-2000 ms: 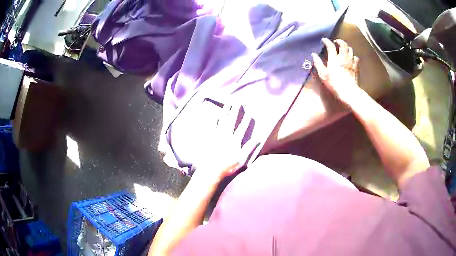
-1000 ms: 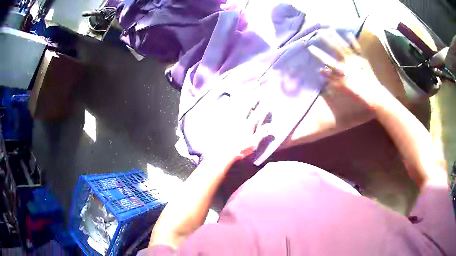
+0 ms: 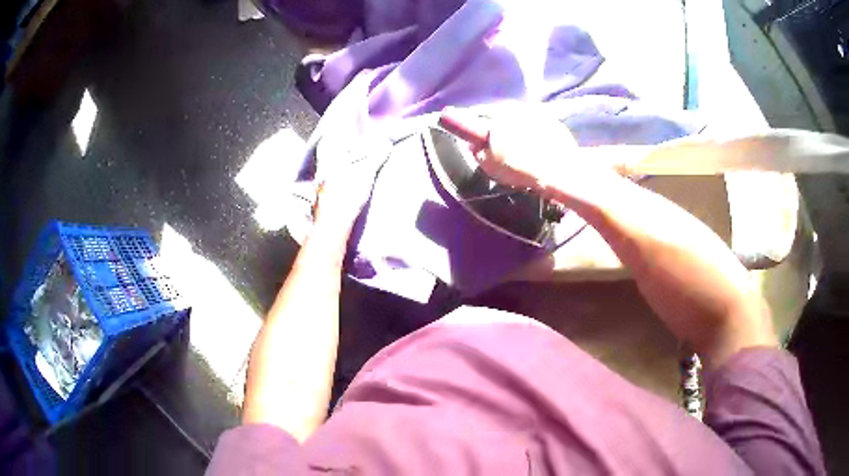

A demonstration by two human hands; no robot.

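The purple garment (image 3: 437,70) lies over the tan pressing board (image 3: 689,209), partly white in sun glare. My right hand (image 3: 526,153) is closed round the dark red handle of the steam iron (image 3: 493,204). The iron, dark with a pale rim, stands over the garment near the board's front edge. Its contact with the cloth is hard to see. My left hand (image 3: 349,177) lies on the garment's left part, washed out by glare; its fingers cannot be made out.
A blue plastic crate (image 3: 116,270) with pale scraps stands on the dark floor at the left. A pale strap (image 3: 745,153) runs from near my right hand to the right edge. A ribbed hose (image 3: 691,381) hangs below the board.
My right hand has gone from lying on the cloth to holding the iron, which has come from the board's right end onto the garment. My left hand has moved left. The view has shifted.
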